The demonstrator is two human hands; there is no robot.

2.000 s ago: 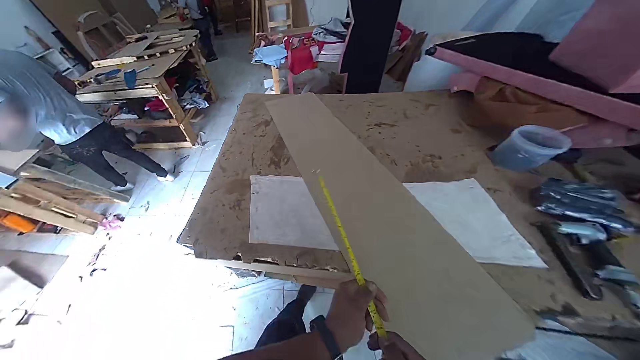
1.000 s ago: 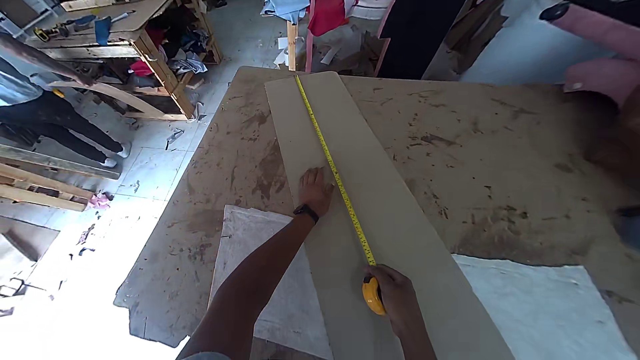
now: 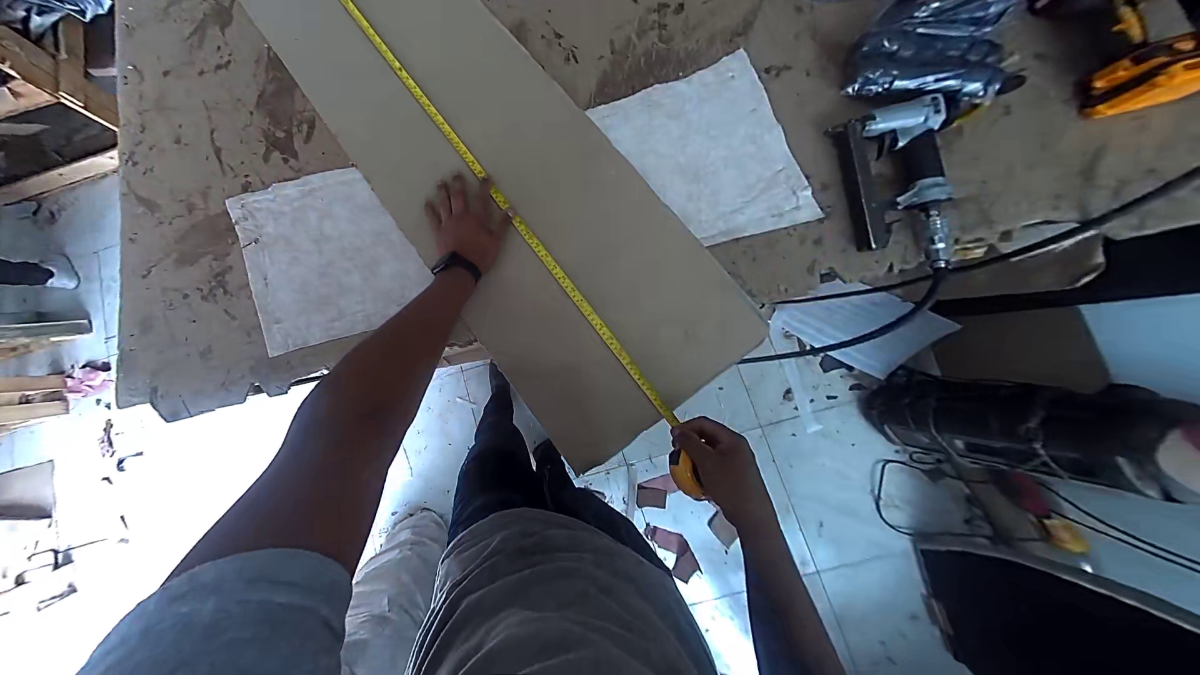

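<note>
A long tan board or stiff sheet (image 3: 600, 234) lies slantwise over the worktable, its near end jutting past the table edge. Along its length runs a yellow tape measure blade (image 3: 572, 292). My left hand (image 3: 469, 225) rests flat on the sheet, fingers spread, its fingertips touching the blade's side. Just beyond the sheet's near end, my right hand (image 3: 722, 464) grips the orange tape measure case (image 3: 687, 473), where the blade comes out. Two white fabric pieces, one at left (image 3: 323, 258) and one at right (image 3: 712, 145), lie partly beneath the sheet.
On the worktable (image 3: 187, 244) at right are a pneumatic stapler (image 3: 914, 164) with a black air hose (image 3: 867, 333), a dark plastic-wrapped bundle (image 3: 928, 47) and an orange tool (image 3: 1144, 80). A black roll (image 3: 1012, 431) and scraps (image 3: 670, 548) lie around the floor. A person's foot shows at far left.
Two seconds ago both hands were together at the tape; my left hand has since moved onto the sheet. More blade is out, and my right hand is now past the near end. The view has tilted down.
</note>
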